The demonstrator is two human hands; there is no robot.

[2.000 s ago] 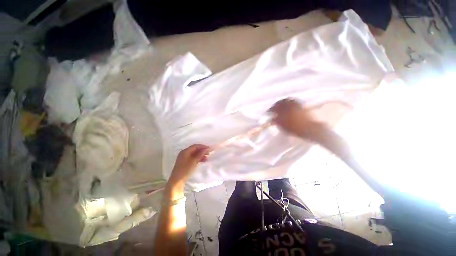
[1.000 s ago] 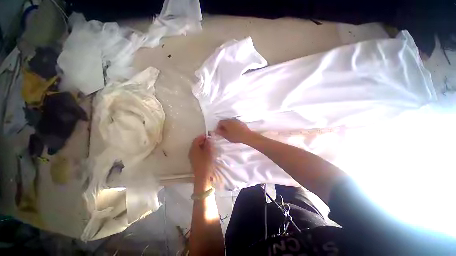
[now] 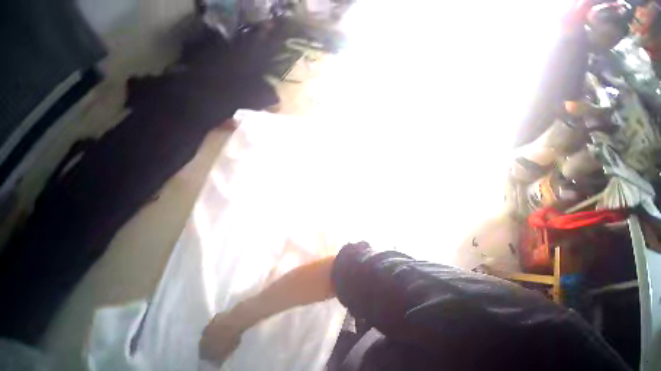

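A white garment point(image 3: 217, 253) lies spread along the table, its far part lost in glare. My right hand point(image 3: 221, 339) is on or just above its near part, small and slightly blurred; whether the fingers hold cloth or anything else cannot be told. My right forearm and dark sleeve cross the garment from the lower right. A small white flap of the garment shows at the lower left. My left hand is not in view.
Long black fabric point(image 3: 109, 167) lies along the left side of the pale table point(image 3: 156, 221). Strong glare covers the upper middle. On the right are a red strip of cloth point(image 3: 580, 217), a yellow frame point(image 3: 556, 274) and a cluttered heap of mixed materials.
The view has swung right, leaving the crumpled cream cloth out of sight. My left hand has left the picture. My hands were together at the garment; now only my right shows, low over it.
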